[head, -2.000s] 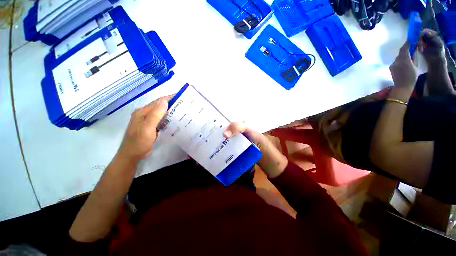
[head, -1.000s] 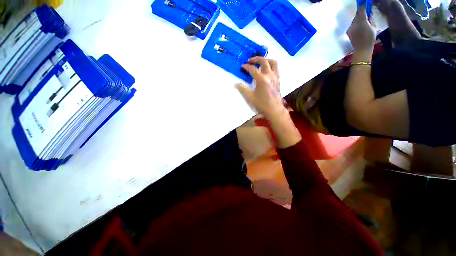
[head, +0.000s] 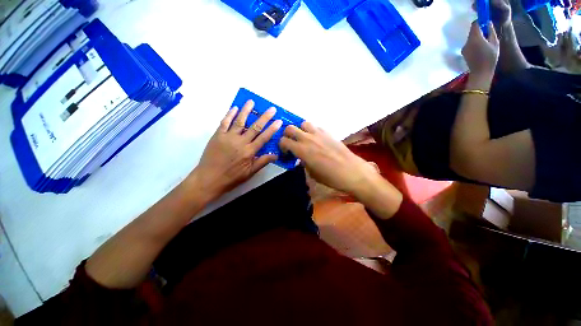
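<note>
A blue insert tray (head: 244, 100) lies on the white table near its front edge, under both my hands. My left hand (head: 232, 149) lies across the tray with its fingers spread over the recesses and its thumb at the near side. My right hand (head: 325, 156) has curled fingers on the tray's right end, at the black coiled USB cable (head: 285, 155). The fingers hide most of the cable and its plugs.
Fanned stacks of flat cartons (head: 70, 118) stand at left. A tray with a black cable (head: 271, 19) and empty blue trays (head: 384, 35) lie at the far side. Another person's hands (head: 482, 48) hold a blue item at right. A red stool (head: 408, 184) is below.
The printed box held two seconds ago is out of my hands. The blue tray with the cable has moved towards me, to the table's front. My left hand has come onto it beside my right.
</note>
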